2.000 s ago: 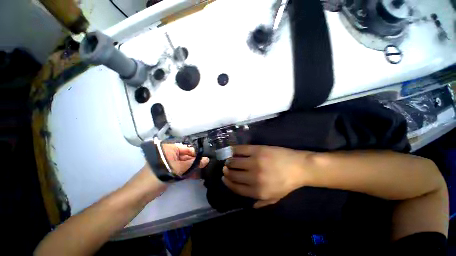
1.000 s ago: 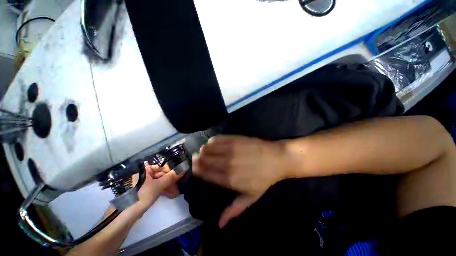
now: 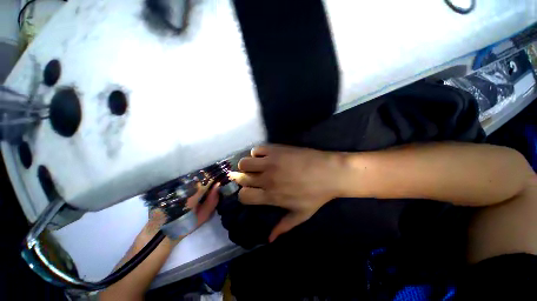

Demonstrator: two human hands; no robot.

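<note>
The black garment [image 3: 253, 223] lies bunched under the machine head and hangs over the table's front edge. My right hand [image 3: 288, 179] is palm down on it, fingers bent onto the cloth beside the needle area [image 3: 215, 176], thumb apart towards me. My left hand [image 3: 203, 203] reaches in from the lower left, fingers close to the garment's left end. Metal parts and a pale-grey cylinder [image 3: 179, 225] partly cover it; whether it holds cloth is hidden. The white sewing machine head [image 3: 176, 111] hides the cloth behind.
A wide black strap [image 3: 294, 64] crosses the machine head. A curved metal bar [image 3: 44, 253] and black cable [image 3: 132, 261] loop at its left end. A clear plastic packet [image 3: 491, 88] lies to the right. Blue mesh [image 3: 415, 293] shows below the table.
The view has shifted closer to the machine's left end. My right hand lifted in a blur, fingers straighter, and is now lower with fingers bent at the needle area. My left hand stays beside it.
</note>
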